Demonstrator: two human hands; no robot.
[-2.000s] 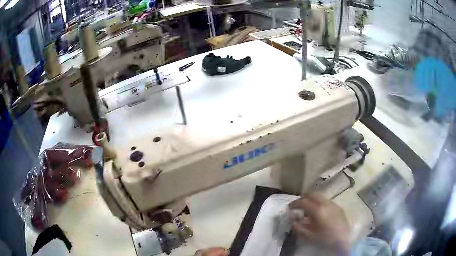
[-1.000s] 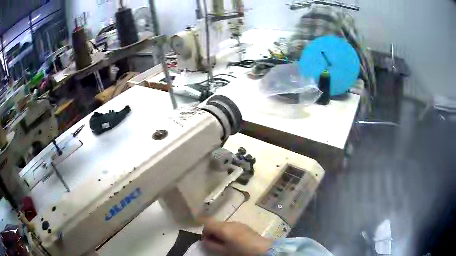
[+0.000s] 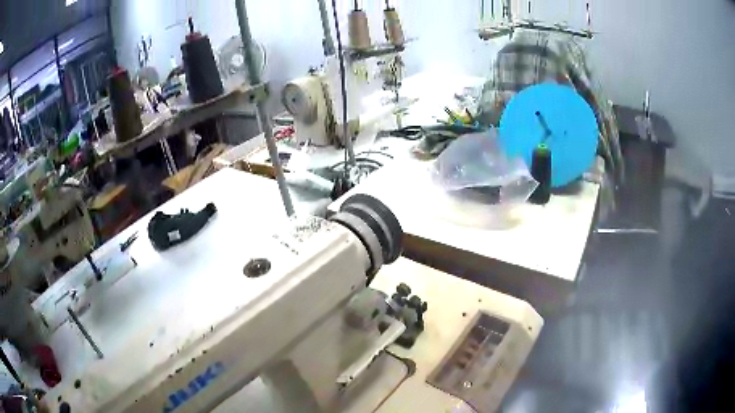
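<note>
No hand shows in the picture; both of mine are out of view. Nearest in front of me is the cream JUKI sewing machine (image 3: 234,331), its blue lettering cut by the bottom edge. Its dark ribbed handwheel (image 3: 373,233) is at the right end of the head. The bobbin winder (image 3: 405,310) sits on the cream table below the handwheel. The beige compartmented accessory tray (image 3: 475,352) is set into the table at the right. The needle area and the dark and white pieces are not visible.
A dark cloth item (image 3: 180,226) lies on the white table behind the machine. A side table (image 3: 516,238) at the right bears a clear plastic bag (image 3: 483,173), a blue disc (image 3: 550,129) and a dark thread cone (image 3: 541,174). Another sewing machine (image 3: 310,109) stands further back.
The view has swung right and then up. My right hand and the dark and white piece under it have left the picture; my left hand was visible only in the earliest frame.
</note>
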